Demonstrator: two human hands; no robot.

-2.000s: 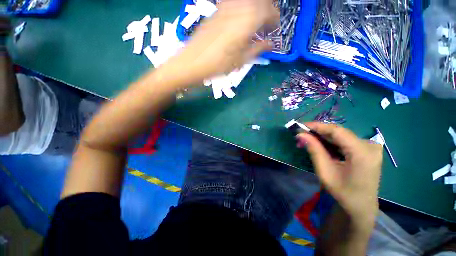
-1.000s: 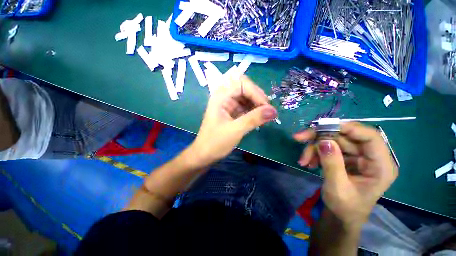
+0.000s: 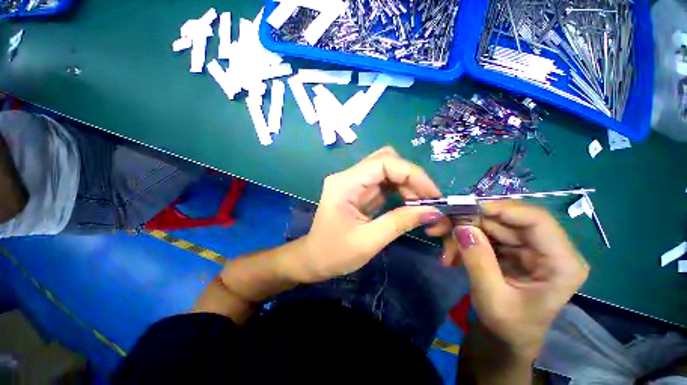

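Note:
My right hand [image 3: 520, 263] holds a dark, shiny-faced block [image 3: 463, 213] between thumb and fingers. A white piece [image 3: 461, 200] lies along the block's top edge. A thin metal rod [image 3: 538, 195] extends from it to the right, above my fingers. My left hand [image 3: 369, 218] pinches a thin, dark and silver piece [image 3: 420, 202] between thumb and index finger, its end at the left side of the white piece. Whether it touches the rod cannot be told. A tangled heap of small leaded parts [image 3: 474, 124] lies beyond my hands.
White strips [image 3: 260, 75] lie left of centre. Blue trays at the far edge hold short metal pieces [image 3: 392, 34] and rods [image 3: 595, 53]. A rod with a white tab [image 3: 596, 219] lies right of my right hand. A translucent container [image 3: 669, 90] stands far right. A seated person's leg [image 3: 98, 180] shows left.
My left hand has moved right, from the strips to the block, and now holds a thin piece against it. A rod has appeared at the block since the earliest frame.

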